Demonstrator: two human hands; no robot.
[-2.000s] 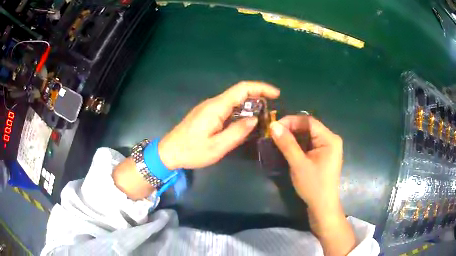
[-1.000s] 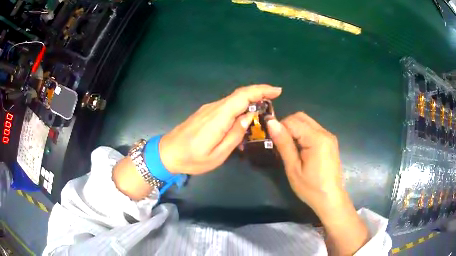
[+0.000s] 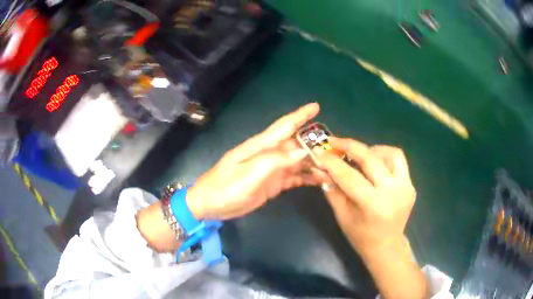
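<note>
A small open watch housing (image 3: 314,135) with a light copper rim and parts inside is between my hands, above the green mat. My left hand (image 3: 257,163) is around its left side, palm turned up, with a blue strap and a metal watch bracelet at the wrist. My right hand (image 3: 371,190) pinches at the housing's right side, where a bit of orange flex cable (image 3: 328,148) shows. The screen is mostly hidden behind my right fingers. The picture is somewhat blurred.
The black test fixture (image 3: 219,35) stands at left, with red digits, a white label (image 3: 90,131) and a grey screen (image 3: 165,100) in its nest. The blister tray (image 3: 497,263) is at lower right. Yellow tape (image 3: 409,93) crosses the mat. Small dark items lie at top right.
The view has turned towards the fixture, which appears larger, with the tray lower right. The orange flex and screen, plain between my hands before, are now mostly covered by my right fingers.
</note>
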